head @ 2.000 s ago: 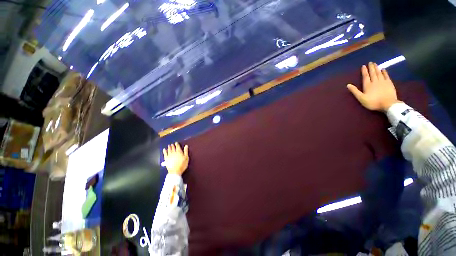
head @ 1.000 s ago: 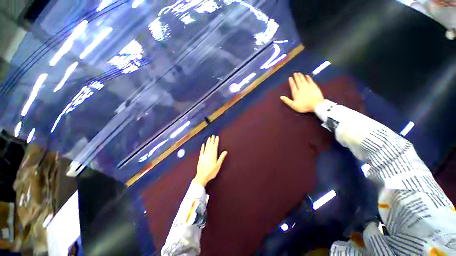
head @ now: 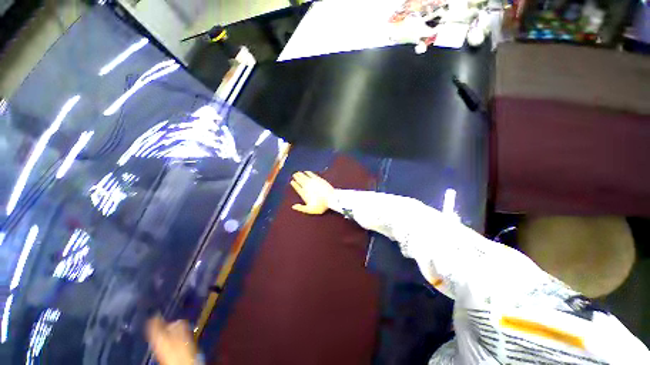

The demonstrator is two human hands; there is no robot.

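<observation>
A dark maroon cut fabric panel lies flat on the blue-looking template base sheet. My right hand rests flat on the panel's upper left part, fingers apart and holding nothing. The clear bluish template top sheet is folded open to the left, with strong lamp reflections. An orange-brown edge strip runs between it and the panel, with a small dark clip on it. My left hand is blurred and partly cut off at the bottom, over the top sheet beside the strip; its grip is unclear.
The black table extends beyond the template, with a small black tool on it. A white sheet with a red-printed bag is at the top. Stacked maroon and brown cloth is at right, above a round tan stool-like object. A white rail stands upper left.
The view has swung to the right. My left hand has left the panel and moved left past the orange-brown strip to the top sheet. My right hand is still on the panel.
</observation>
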